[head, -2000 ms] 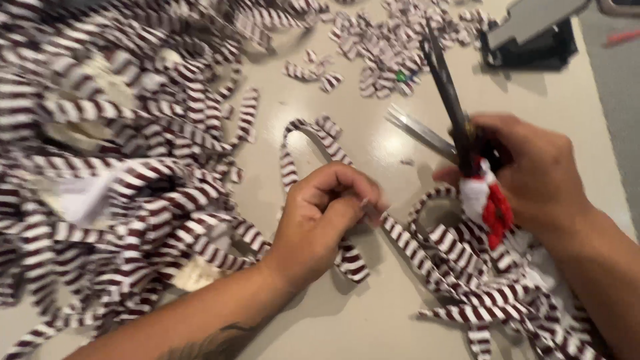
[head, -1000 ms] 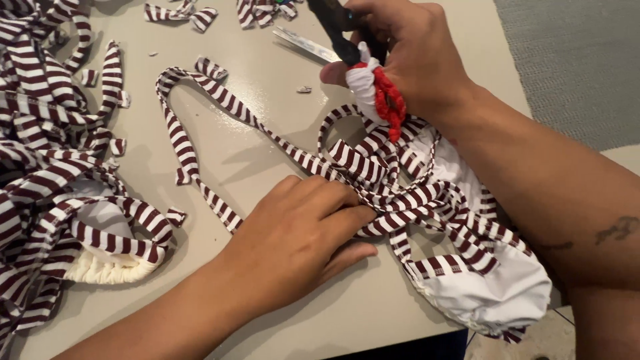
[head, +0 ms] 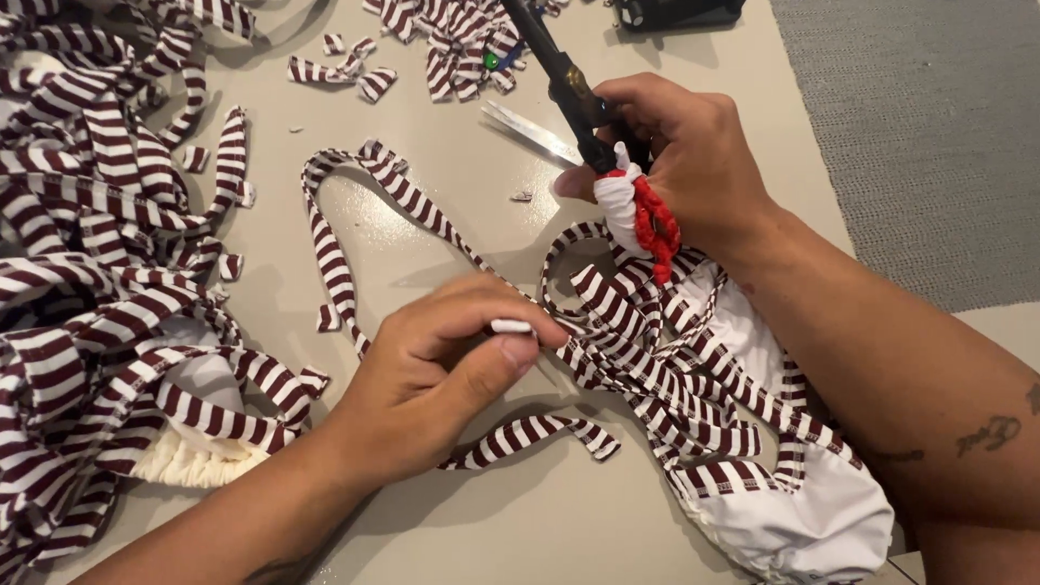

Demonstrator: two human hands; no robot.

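My left hand [head: 455,366] pinches the end of a striped fabric strap between thumb and forefinger, with a small white edge showing at the fingertips. In my right hand [head: 682,146] are scissors [head: 536,134] with a black handle, their silver blade pointing to the upper left. A black rod-like piece rises from the same hand, with white cloth and a red braided cord [head: 656,227] around its lower end. Below lies a white cloth piece [head: 804,512] with tangled maroon-and-white striped straps [head: 699,390]. A long striped strap [head: 329,252] loops over the table beyond my left hand.
A large heap of striped straps and cream gathered cloth [head: 203,463] covers the left side. Short striped offcuts [head: 463,49] lie at the top, some around a small green object [head: 491,61]. A black device [head: 678,12] stands at the top right, near the table edge and grey woven mat [head: 918,138].
My left hand has turned from lying palm-down over the straps to pinching a strap end. My right hand still holds the scissors above the straps.
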